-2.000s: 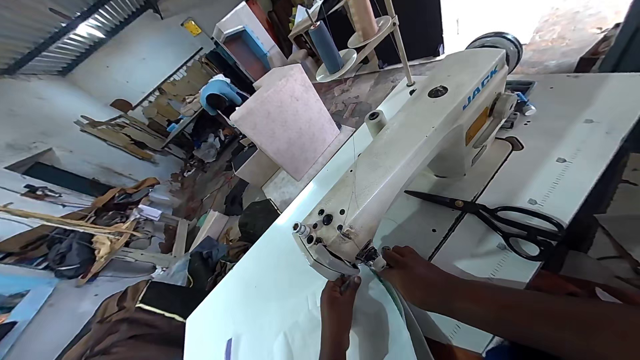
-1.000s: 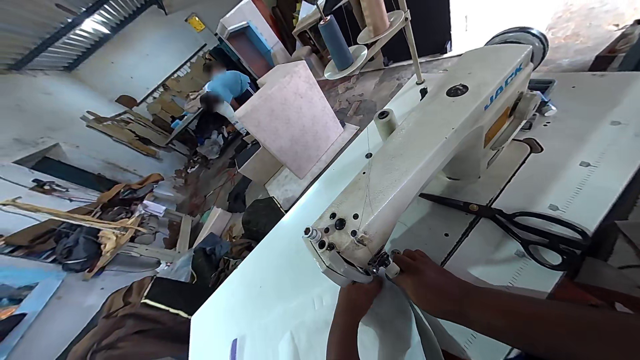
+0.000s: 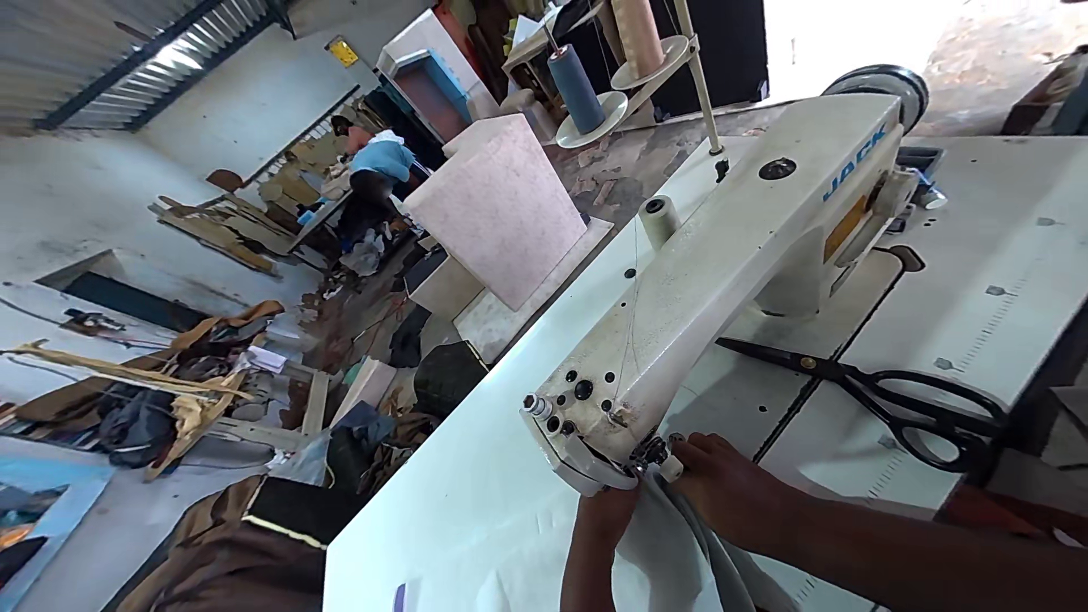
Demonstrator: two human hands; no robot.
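A white Jack sewing machine (image 3: 714, 255) stands on a white table. At its needle end, my left hand (image 3: 605, 514) lies on light grey fabric (image 3: 659, 552), its fingers hidden under the machine head. My right hand (image 3: 722, 484) is just right of the presser foot, its fingers at the fabric's folded edge and close to the foot; whether they pinch it cannot be made out. Black-handled scissors (image 3: 858, 382) lie on the table to the right of the machine arm, above my right forearm.
Thread cones, one blue-grey (image 3: 576, 89) and one peach (image 3: 637, 38), stand on a holder behind the machine. A pale box-shaped block (image 3: 510, 204) is beyond the table. Dark brown cloth (image 3: 212, 552) lies at the lower left. A person in blue (image 3: 384, 160) bends over farther back.
The person in the background was bent over, then more upright beside the work, and is bent over again. My hands stay by the needle; the view shifts slightly.
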